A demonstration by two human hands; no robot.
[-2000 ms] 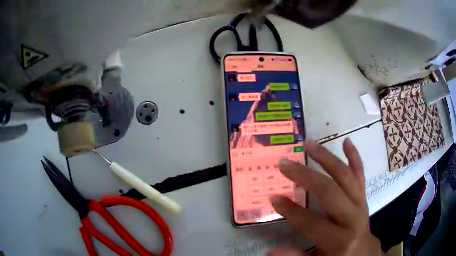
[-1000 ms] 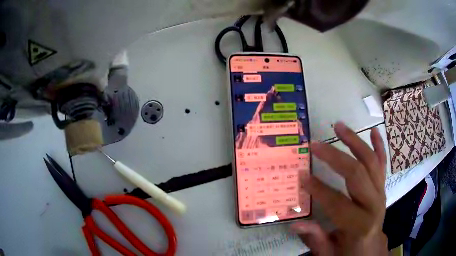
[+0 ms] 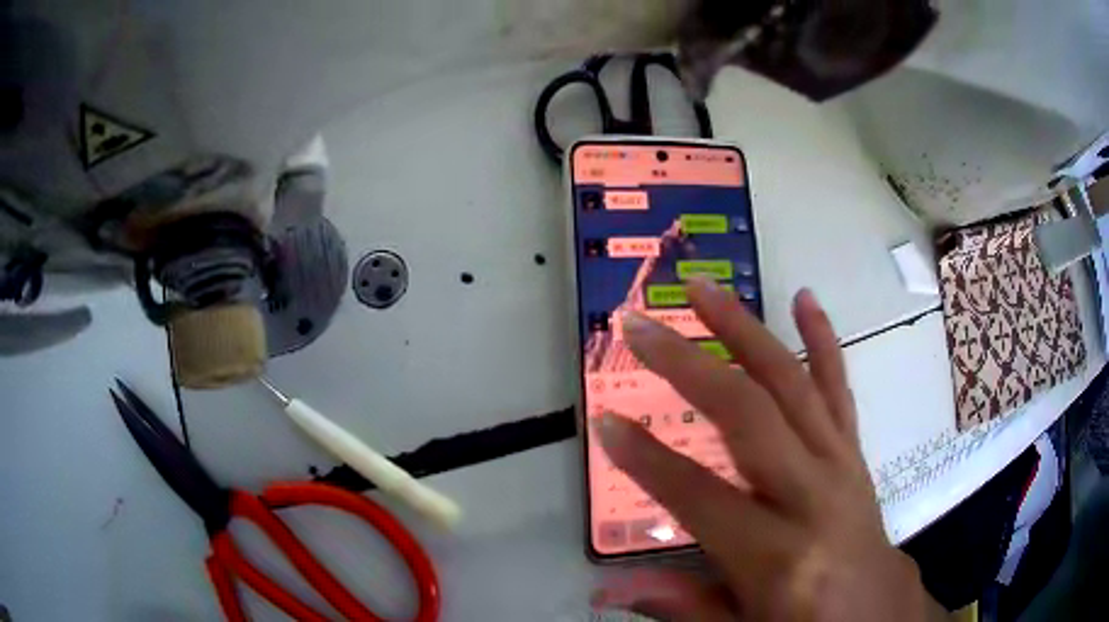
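Observation:
A smartphone lies face up on the white table, its lit screen showing chat bubbles and a pinkish keyboard. My right hand is over the lower half and right side of the phone with its fingers spread, holding nothing. The index finger is over the left part of the keyboard; whether it touches the screen is hard to tell. The hand hides much of the keyboard. My left hand is not in view.
Red-handled scissors and a white-handled awl lie at the left. Black-handled scissors lie behind the phone. The sewing machine's needle area is at the left, its head overhead. A patterned piece is at the right.
My right hand has moved left over the phone from its right edge, now covering more of the keyboard and some chat bubbles. The whole view has shifted slightly.

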